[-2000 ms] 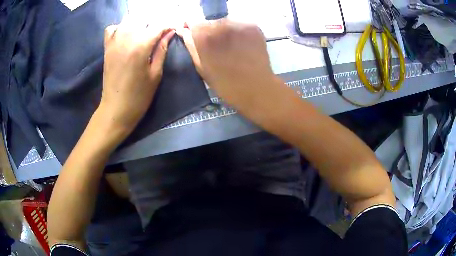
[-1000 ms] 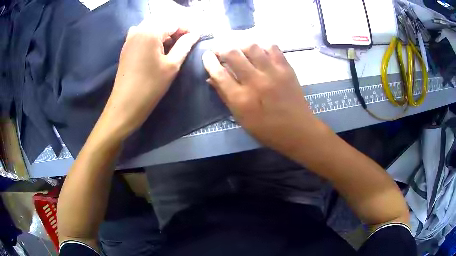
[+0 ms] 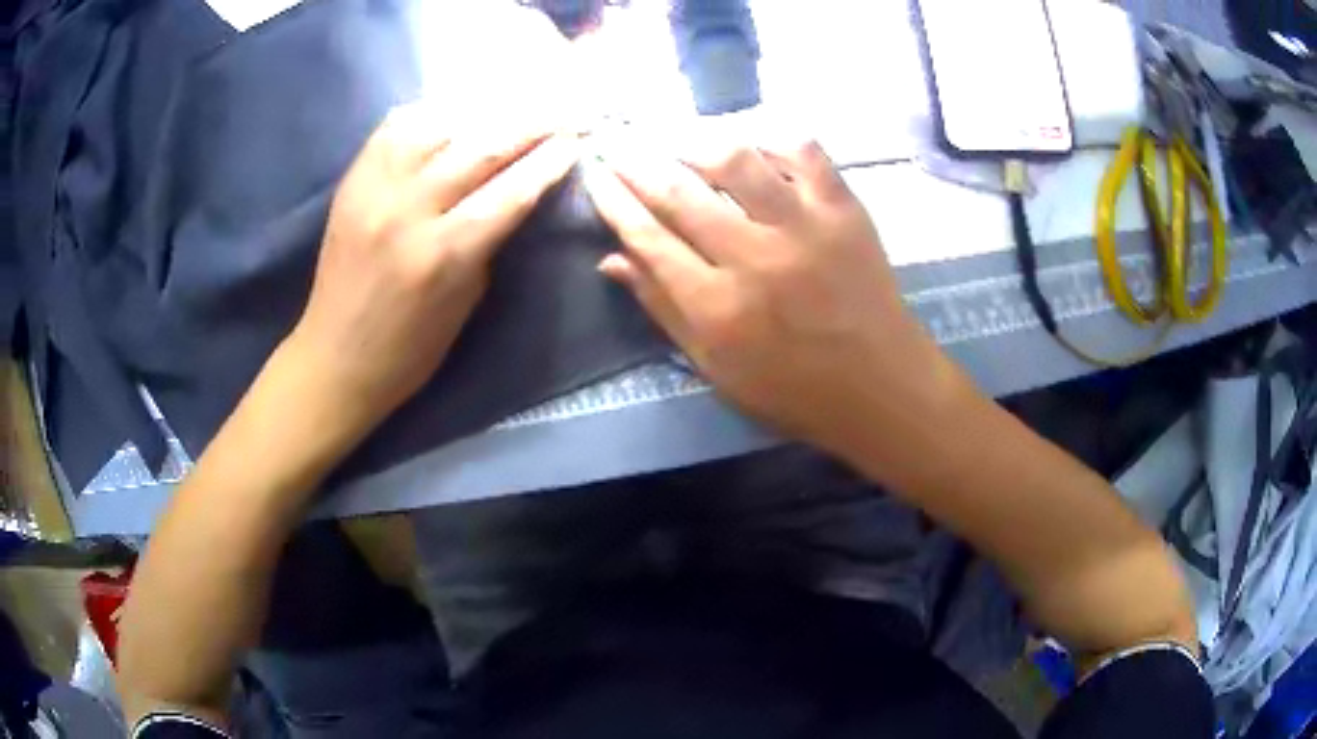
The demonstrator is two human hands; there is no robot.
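Observation:
A dark grey cloth panel lies on the table under both hands and spreads to the left. My left hand lies on it, fingers pointing right toward the glare. My right hand lies at the cloth's right part, its fingertips close to those of my left hand. Both hands press the cloth flat, neither clearly pinching it. The needle area just above the fingertips is washed out by glare. A dark cylindrical attachment stands right of it.
A smartphone with a cable lies right of my right hand. Yellow-handled scissors lie farther right. The ruled table edge runs in front. Light grey pieces hang below right. Dark strips hang at left.
My left hand's raised thumb and fingers have come down flat. My right hand, at the fingertips of the left two seconds ago, moved away to the right and now lies flat near them.

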